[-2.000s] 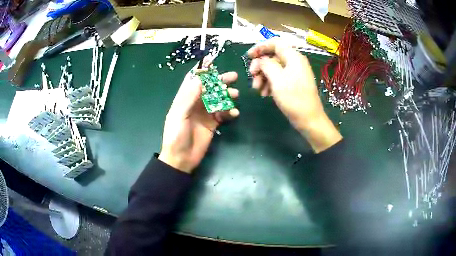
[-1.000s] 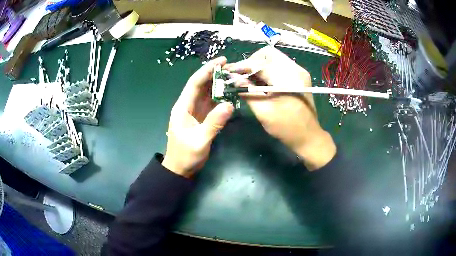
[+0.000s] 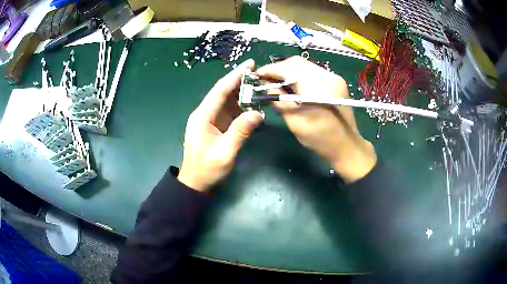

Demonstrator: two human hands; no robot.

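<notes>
My left hand (image 3: 214, 136) holds the circuit board (image 3: 246, 93) edge-up between thumb and fingers, in the middle of the view. A white sleeved cable (image 3: 361, 103) with a dark end at the board runs out to the right, past my right hand. My right hand (image 3: 317, 113) is at the board's right side, its fingers bent close to the connectors. Its fingertips are partly hidden behind the cable, and I cannot tell what they grip.
Racked boards (image 3: 72, 158) with upright white cables stand at left. Black leads (image 3: 225, 47) lie at the rear centre, red leads (image 3: 383, 72) at right rear, loose white cables (image 3: 472, 183) far right. A yellow-handled tool (image 3: 360, 45) and blue-and-white tube (image 3: 300, 33) lie near cardboard boxes (image 3: 333, 15).
The board has turned from face-up to edge-up, and the white cable has swung from pointing rearward to pointing right. My right hand has come in to the board.
</notes>
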